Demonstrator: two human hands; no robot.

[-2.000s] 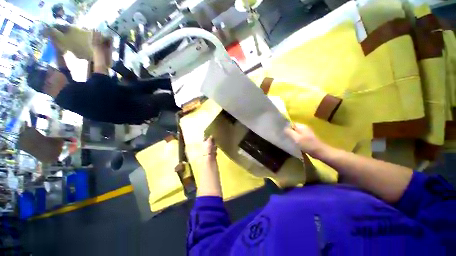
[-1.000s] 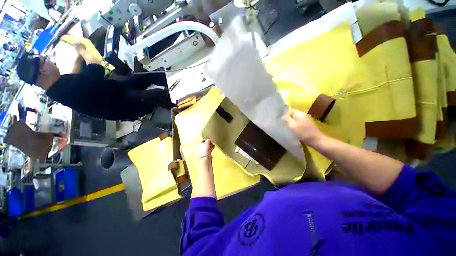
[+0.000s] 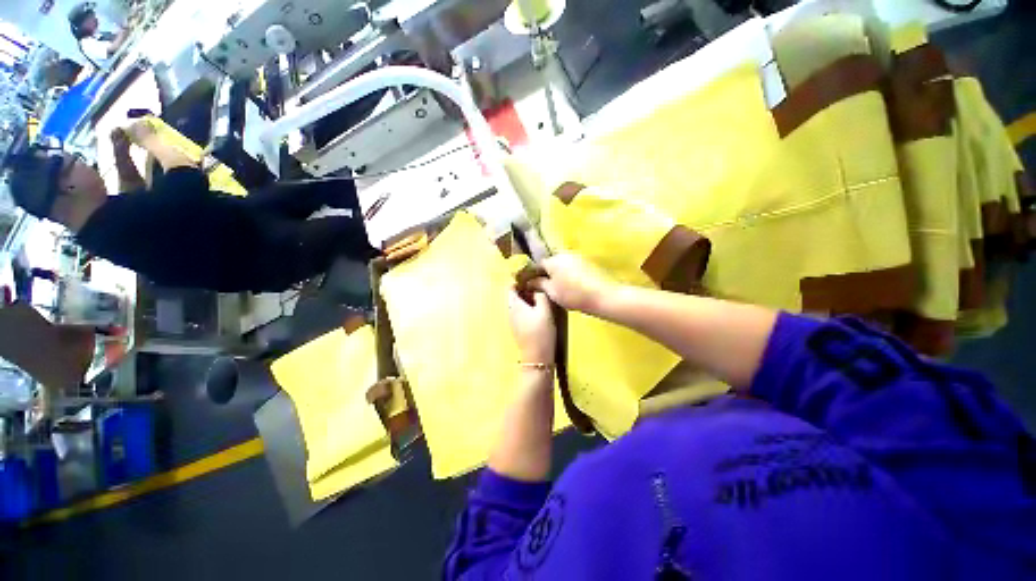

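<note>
My left hand (image 3: 532, 309) and my right hand (image 3: 565, 283) are close together at a small brown trim piece (image 3: 529, 276) on the edge of a yellow panel (image 3: 619, 369). The fingers of both hands are closed on this trim. The panel hangs down below my hands, its yellow face up. Another yellow panel (image 3: 447, 340) lies just left of my left hand. Stacked yellow panels (image 3: 727, 159) with brown ends lie at the right.
A sewing machine (image 3: 381, 142) with a curved white tube (image 3: 375, 80) stands ahead. A person in black (image 3: 210, 233) works at the left. A small pile of yellow panels (image 3: 337, 409) lies on a grey sheet (image 3: 282, 454) at lower left. A yellow line (image 3: 216, 460) crosses the floor.
My hands have come together from apart. The white-grey sheet my right hand held no longer shows, and the panel's tan inside with its dark brown patch is now hidden.
</note>
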